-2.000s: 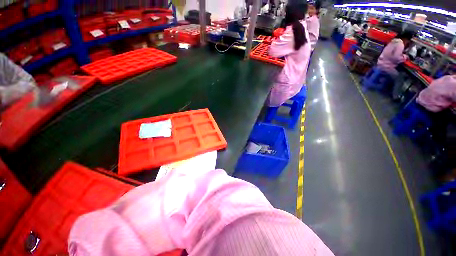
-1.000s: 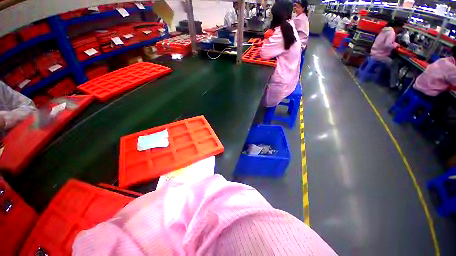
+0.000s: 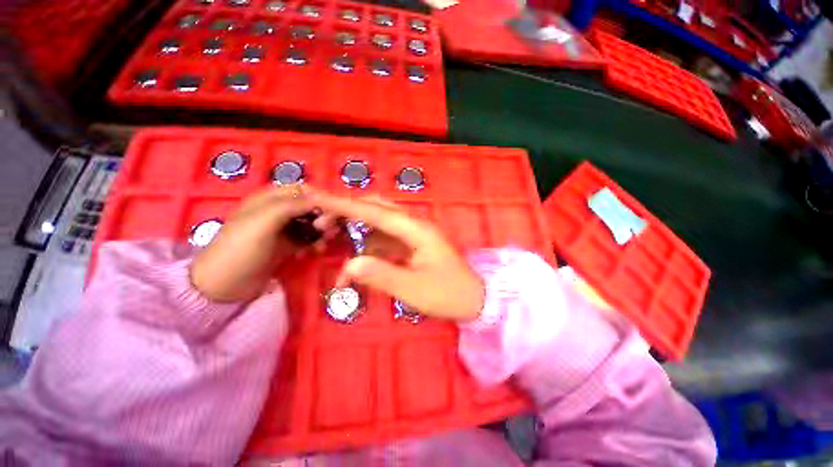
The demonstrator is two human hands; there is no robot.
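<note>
A large red watch tray [image 3: 333, 392] with square pockets lies in front of me. Four round metal watch heads, one of them here [image 3: 356, 173], sit in its far row. A white-faced watch head [image 3: 344, 303] lies below my hands, and another [image 3: 205, 232] is beside my left wrist. My left hand [image 3: 260, 233] and my right hand [image 3: 402, 255] meet over the tray's middle, fingers bent toward each other. A dark thing shows between the fingertips, and a shiny watch head shows by my right fingers. The blur hides whether either hand grips anything.
Beyond the work tray is a filled red tray [image 3: 274, 96] with rows of watch heads. At right is a small red tray [image 3: 671, 315] with a pale-blue slip [image 3: 617, 215]. A calculator [image 3: 80, 214] is at left. More red trays and shelves stand at the far right.
The view has swung left and down from the aisle to the work tray. Both hands now show; before, only a pink sleeve was visible.
</note>
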